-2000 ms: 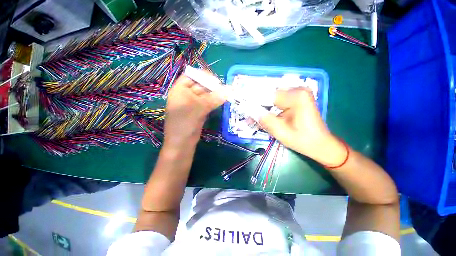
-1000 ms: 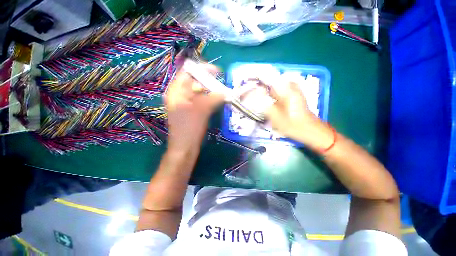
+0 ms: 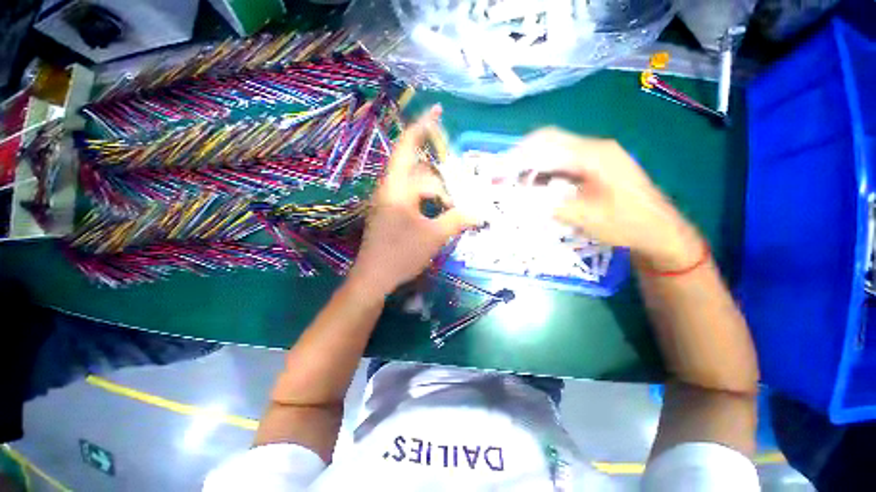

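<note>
The shallow blue parts tray (image 3: 600,286) is full of white pieces (image 3: 528,235). My right hand (image 3: 610,197) is over its right part, blurred, with fingers bent down among the white pieces; whether it holds one cannot be told. My left hand (image 3: 399,216) is at the tray's left edge, thumb pointing right and a finger raised, with a gap between them. Glare and blur hide whether it holds anything. A partly wired piece (image 3: 471,319) with a dark end lies on the green bench in front of the tray.
Herringbone wire rows (image 3: 221,163) cover the left bench, beside a compartment box (image 3: 58,163). A clear plastic bag (image 3: 509,48) of white pieces is beyond the tray. A sample harness (image 3: 722,82) is far right, and a large blue bin (image 3: 802,211) stands at the right edge.
The long white piece between my hands no longer shows. My right hand has moved up and right over the tray; my left hand has moved right. The wires hanging below my right hand earlier are gone.
</note>
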